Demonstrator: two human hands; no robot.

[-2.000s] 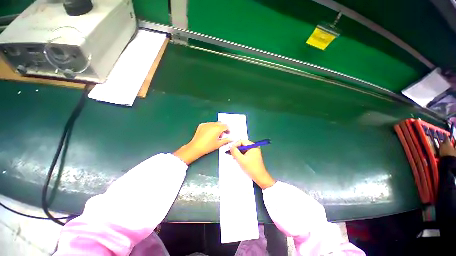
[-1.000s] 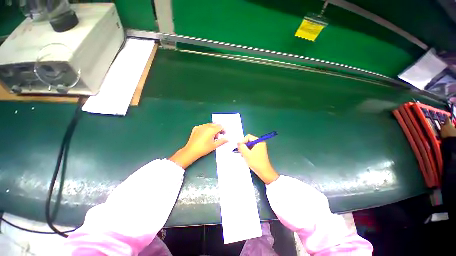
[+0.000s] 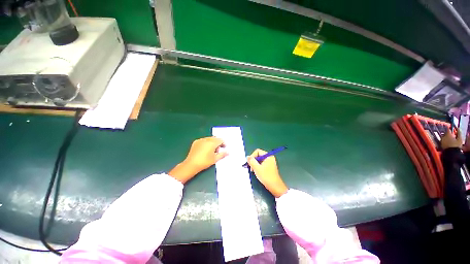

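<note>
A long narrow white paper strip [image 3: 236, 206] lies on the dark-green bench top, its near end reaching past the bench edge. My left hand [image 3: 205, 153] rests on the strip's left side near its far end, fingers curled; I see nothing held in it. My right hand [image 3: 264, 167] is at the strip's right edge and grips a dark-blue pen [image 3: 273, 153]. The pen's tip is at the strip's right edge, and its back end points right and away. Any writing on the strip is too bright to make out.
A cream machine [image 3: 93, 56] stands at far left beside white sheets [image 3: 122, 93] on a tan board. A black cable [image 3: 57, 170] hangs over the bench edge. Red-orange trays [image 3: 420, 154] stand at right, with another person's hand [image 3: 451, 140] there. A yellow tag [image 3: 306, 47] hangs behind.
The camera view has shifted, so most things sit lower and further left. My right hand and pen have moved rightward across the strip to its right edge. My left hand stays on the strip.
</note>
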